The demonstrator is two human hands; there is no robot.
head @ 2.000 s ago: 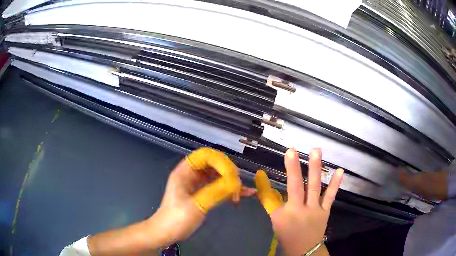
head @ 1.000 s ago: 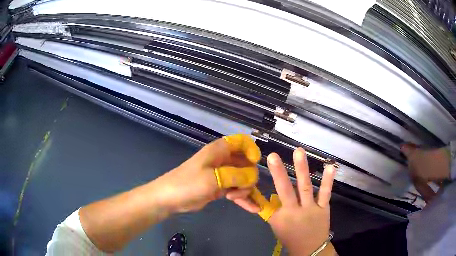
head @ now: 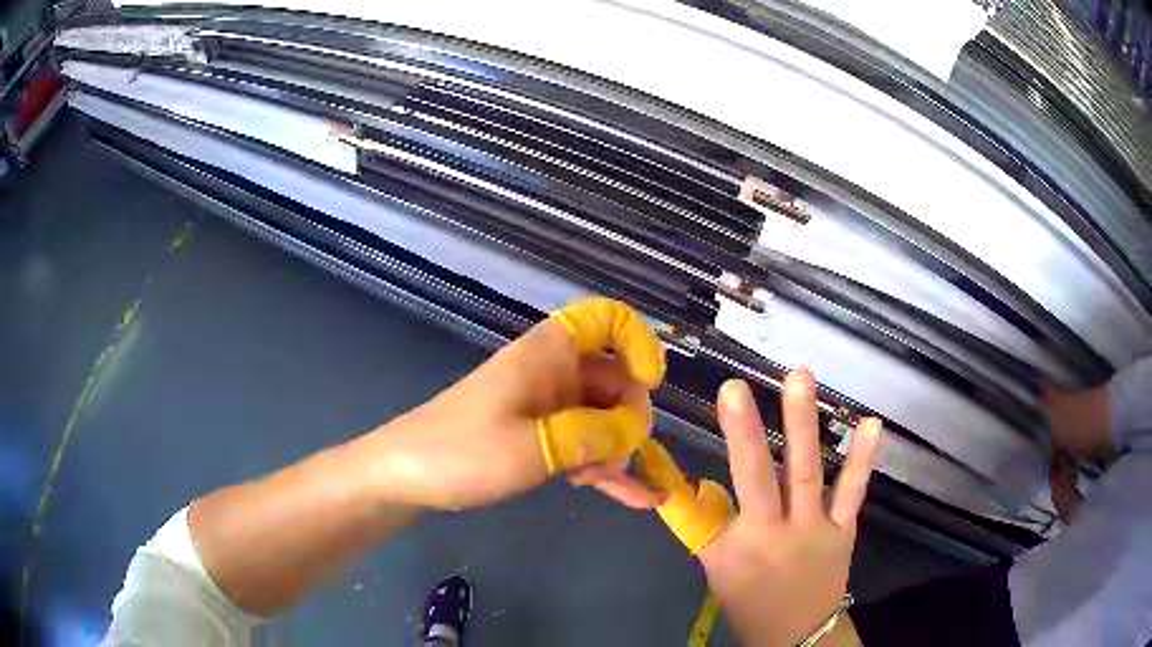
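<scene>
My left hand (head: pixel 505 423) has yellow finger cots (head: pixel 588 437) on its thumb and index finger. Its fingers are curled in and grip the tip of a yellow finger cot (head: pixel 694 516) worn on my right hand. My right hand (head: pixel 783 544) has its three bare fingers spread upward and holds nothing. Its cot-covered digits point to my left hand, and their tips are partly hidden by it. Both hands are in the air in front of the tiered rack (head: pixel 505 325).
White sheets (head: pixel 708 76) lie along the rack's tiers between dark rails. Small clips (head: pixel 773 200) sit on sheet edges. Another person's hand (head: pixel 1080 423) and sleeve are at the right, on the rack. A shoe (head: pixel 447 609) is on the grey floor (head: pixel 253 379), which has a yellow line.
My left hand has moved right and up against my right hand's cot-covered digits. My right hand stays spread. The rack has shifted slightly right and up in view.
</scene>
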